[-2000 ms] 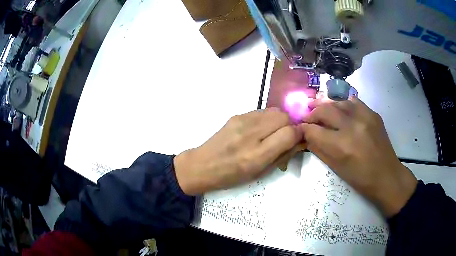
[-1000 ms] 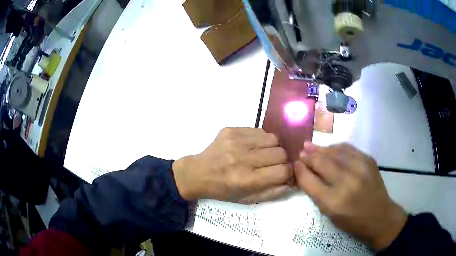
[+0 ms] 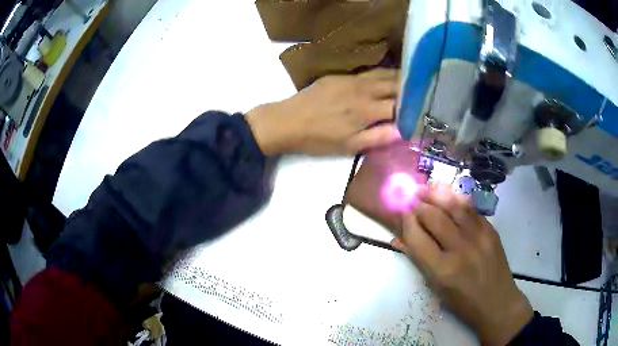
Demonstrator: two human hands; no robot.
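Note:
A brown fabric band (image 3: 371, 184) lies on the machine bed and runs under the presser foot (image 3: 425, 162), with a pink-white light spot on it. My left hand (image 3: 332, 111) reaches to the left of the sewing machine head (image 3: 434, 88), its fingertips at the band's far part, partly hidden by the head; its grip cannot be told. My right hand (image 3: 454, 243) has its fingers on the band's right edge, just in front of the foot. Joined brown pieces (image 3: 332, 57) lie behind my left hand.
A dark rounded loop (image 3: 344, 228) is at the bed's left corner. A black phone (image 3: 577, 226) and a small grey bar (image 3: 544, 177) lie at the right. A cluttered side bench (image 3: 64, 74) stands at the far left. Printed scales (image 3: 227, 294) run along the table's front edge.
My left hand has moved from the band's near end up beside the machine head. My right hand has moved forward to near the foot. The camera view has shifted, and the bed's left corner now shows.

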